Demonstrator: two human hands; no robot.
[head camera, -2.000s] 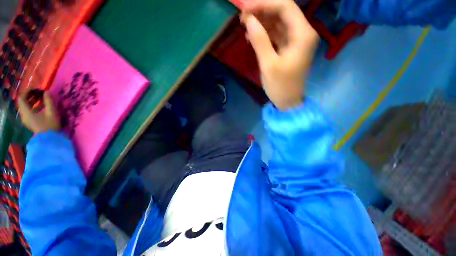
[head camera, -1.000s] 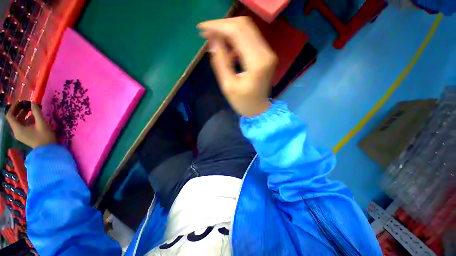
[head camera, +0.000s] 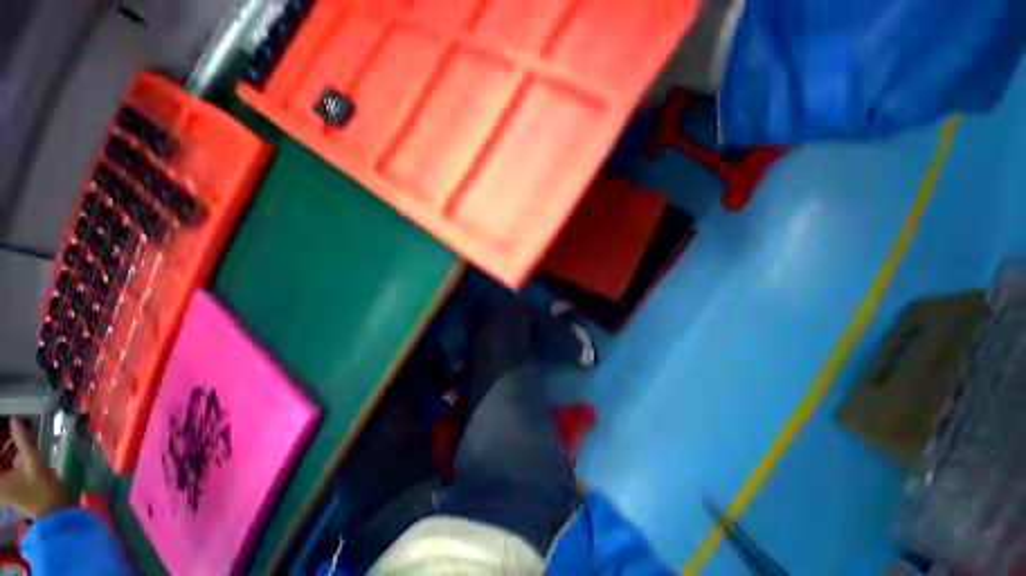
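My left hand (head camera: 32, 482) is at the far left edge, partly cut off and blurred, beyond the near end of the middle red tray (head camera: 236, 169); what its fingers hold cannot be seen. My right hand is out of the picture; only blue sleeve shows at the bottom. The pink mat (head camera: 270, 422) lies on the green bench top with a loose pile of tiny black fittings (head camera: 197, 448) on it. The middle tray bears rows of black housings (head camera: 107, 242) in clear blister pockets. One black housing (head camera: 334, 107) sits alone on the right red tray (head camera: 495, 135).
The right tray juts over the bench edge. A person's blue sleeve or clothing (head camera: 866, 68) is at the top right. Red items (head camera: 613, 236) stand below the bench. A brown carton (head camera: 917, 371) and stacked clear trays (head camera: 979, 450) are at the right, by a yellow floor line (head camera: 833, 366).
The view has shifted towards the right tray, which now shows widely at the top. My right hand has left the picture. My left hand now appears at the left edge, away from the mat.
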